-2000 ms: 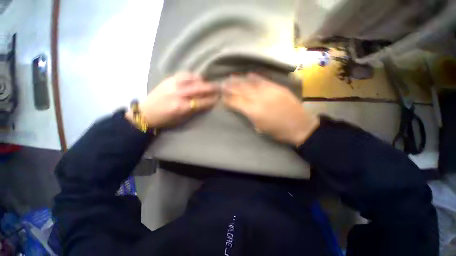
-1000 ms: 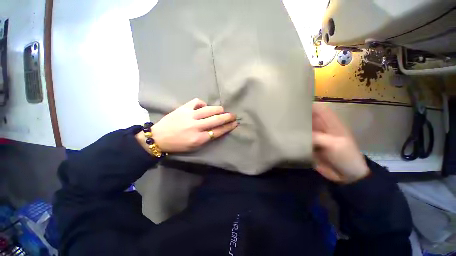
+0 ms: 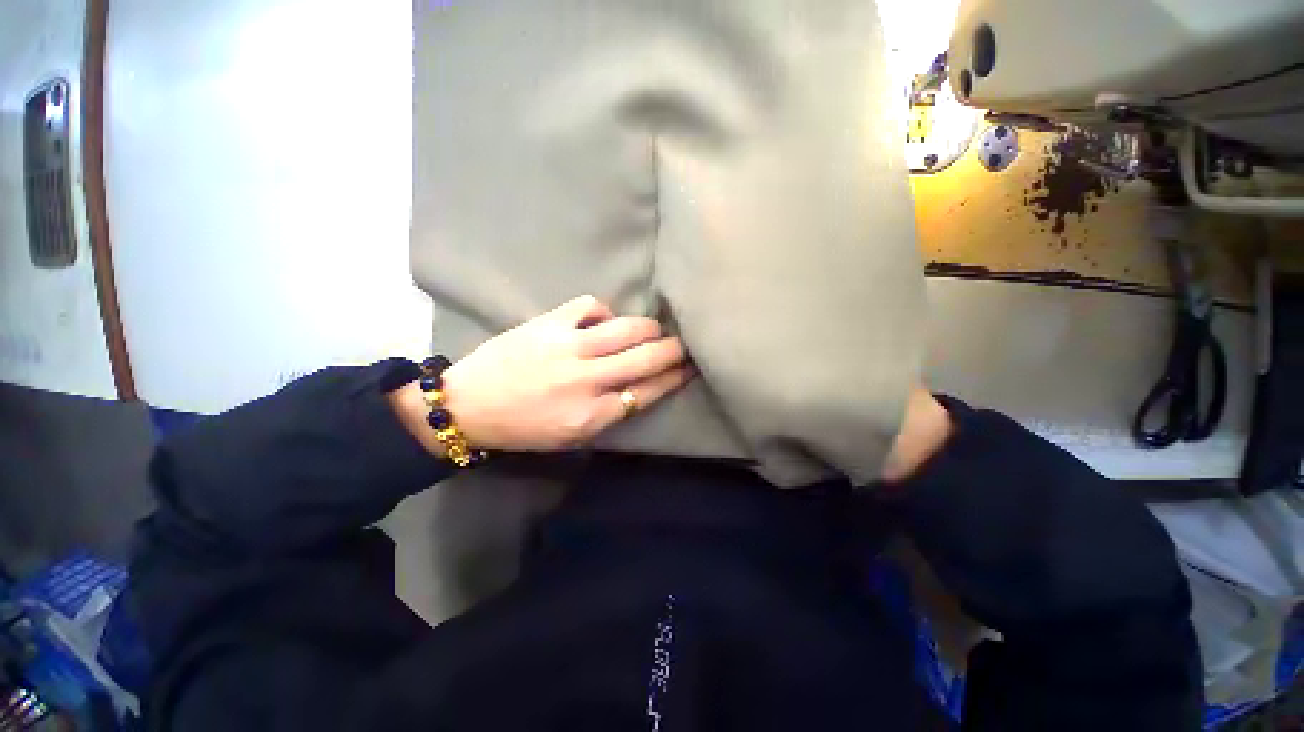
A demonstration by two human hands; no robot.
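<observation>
A large grey-beige trouser panel (image 3: 536, 172) lies on the white table in front of me and hangs over its front edge. A seam line runs down its middle to my fingers. My left hand (image 3: 565, 379), with a ring and bead bracelet, lies on the panel, its fingertips at the lower end of the seam line, where the cloth folds. My right hand (image 3: 920, 433) is at the panel's lower right edge. Its fingers are hidden under the cloth, so I cannot tell what they hold.
The off-white machine head (image 3: 1101, 57) is at the upper right above the yellow-brown machine bed (image 3: 987, 222). The bright needle area is beside the panel. Black-handled scissors (image 3: 1184, 375) lie right. White and grey cloth (image 3: 1216, 558) is below the table edge at right.
Both hands were together on the bunched cloth, then parted. The panel now lies flatter with its seam line showing. My right hand has gone from beside the right edge to under the cloth.
</observation>
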